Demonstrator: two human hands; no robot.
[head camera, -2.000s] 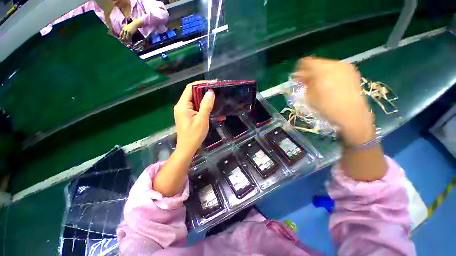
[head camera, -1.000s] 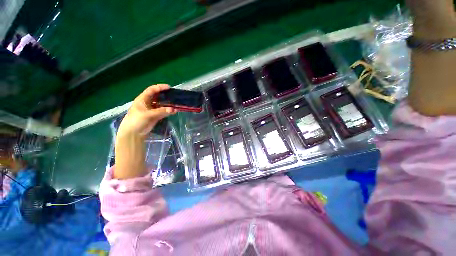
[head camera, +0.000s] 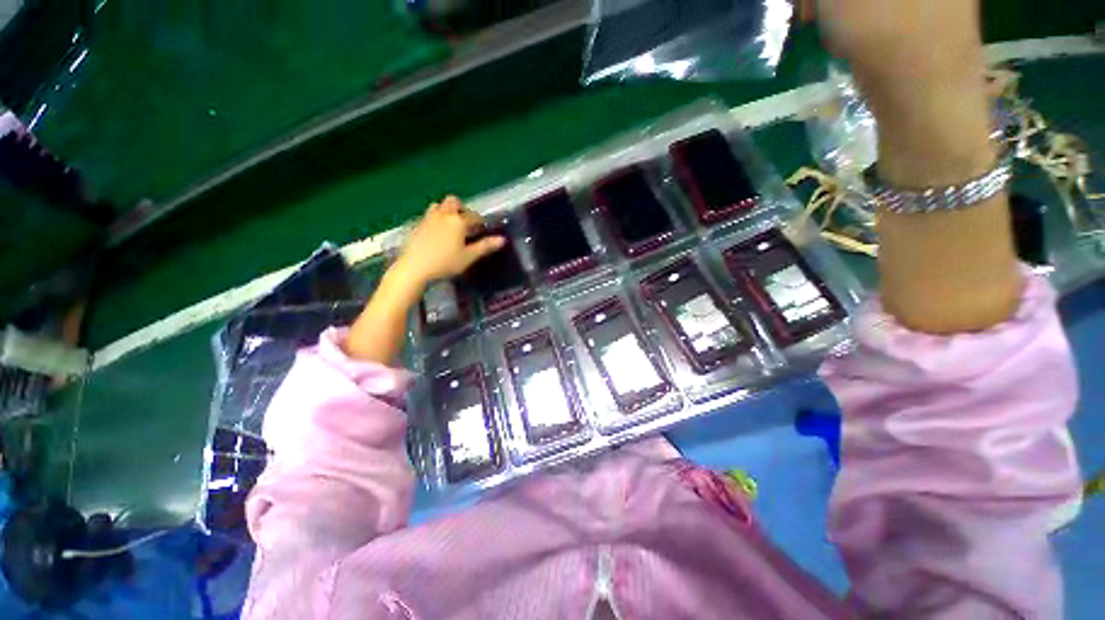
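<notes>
A clear blister tray (head camera: 551, 451) holds two rows of red-edged phones. The far row has plain black faces, such as one phone (head camera: 713, 176). The near row shows whitish rectangles, such as on one phone (head camera: 622, 351). My left hand (head camera: 446, 245) is over the far row's left end, fingers bent at the phones there; whether it grips one is hidden. A partly covered phone (head camera: 444, 308) lies below it. My right hand (head camera: 903, 42) is blurred and cut off by the top edge; its fingers and anything in them cannot be seen.
Black panels in clear trays (head camera: 291, 317) lie left of the blister tray. A shiny clear sheet (head camera: 691, 42) shows at the top. Crumpled clear liner (head camera: 845, 127) and tan strips (head camera: 836, 208) lie at right. The bench's pale edge (head camera: 158, 333) runs behind the trays.
My left hand has moved right and down onto the tray's far-left end; the phone it held raised is no longer visible in the air. My right hand has come partly into view.
</notes>
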